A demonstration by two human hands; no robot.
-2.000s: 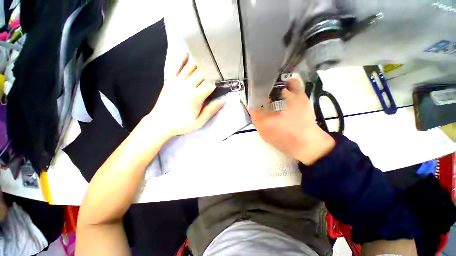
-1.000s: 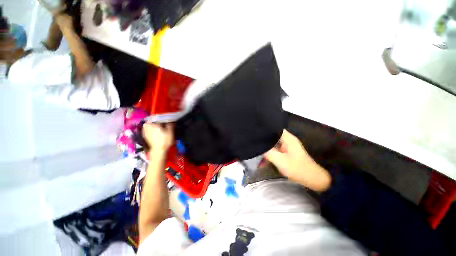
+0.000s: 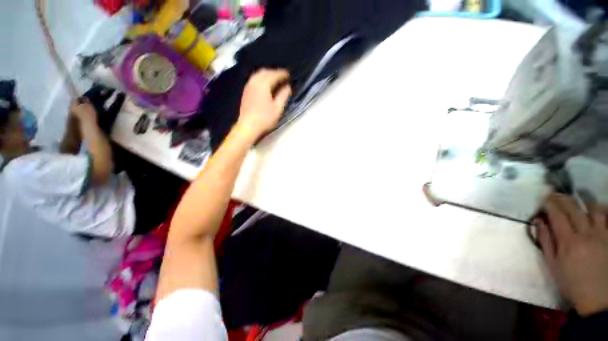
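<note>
A stack of black cut pieces [image 3: 233, 100] with pale grey edges lies at the left of the white table [image 3: 347, 180]. My left hand [image 3: 263, 100] is over the near edge of the stack, fingers curled; whether it pinches cloth is not clear. My right hand [image 3: 575, 246] is at the right edge of the view, on the table below the sewing machine [image 3: 543, 100]. A dark loop, perhaps a shears handle, shows at its fingertips; its grip is partly hidden. Black cloth [image 3: 280, 263] hangs below the table edge beside my lap.
A purple object with a round pale grille [image 3: 160, 74] and a yellow cylinder [image 3: 193, 45] stand behind the stack. Another person [image 3: 73, 180] works at the left. Red basket parts and pink cloth [image 3: 137, 270] are below the table. A blue tray edge [image 3: 460, 14] shows at the back.
The black panel was sewn at the machine, then held by both hands over the red basket. Now both hands are off it, left at the stack, right near the machine. The view has shifted.
</note>
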